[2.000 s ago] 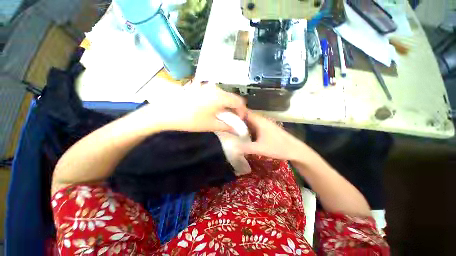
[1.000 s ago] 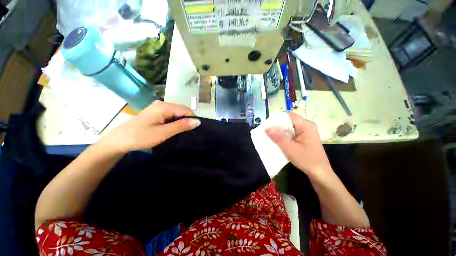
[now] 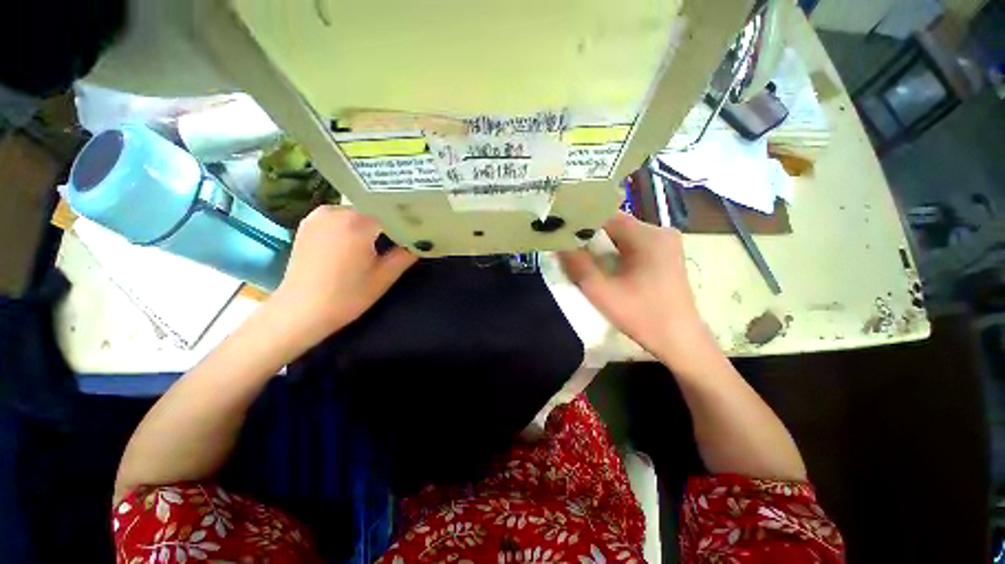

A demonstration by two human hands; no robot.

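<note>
The black garment piece (image 3: 452, 353) lies from my lap up to the area under the sewing machine head (image 3: 485, 99). A white strip (image 3: 575, 308) runs along its right edge. My left hand (image 3: 336, 264) is at the left of the head, its fingers closed on the black cloth's upper left edge. My right hand (image 3: 639, 281) is at the right of the head and holds the white strip, fingertips at its upper part. The head hides the needle and presser foot; only a little metal (image 3: 525, 262) shows below it.
A light blue bottle (image 3: 176, 204) and papers (image 3: 154, 286) are on the table at left. At right are a phone-like dark object (image 3: 756, 112), white paper (image 3: 716, 171), pens and a long grey blade-like sliver (image 3: 754, 248). The table's front edge (image 3: 816, 344) crosses below them. A blue bin is at lower left.
The hands have moved from working together on the white strip to opposite sides of the cloth, then up beside the machine head. The head now fills more of the view, and the cloth reaches beneath it.
</note>
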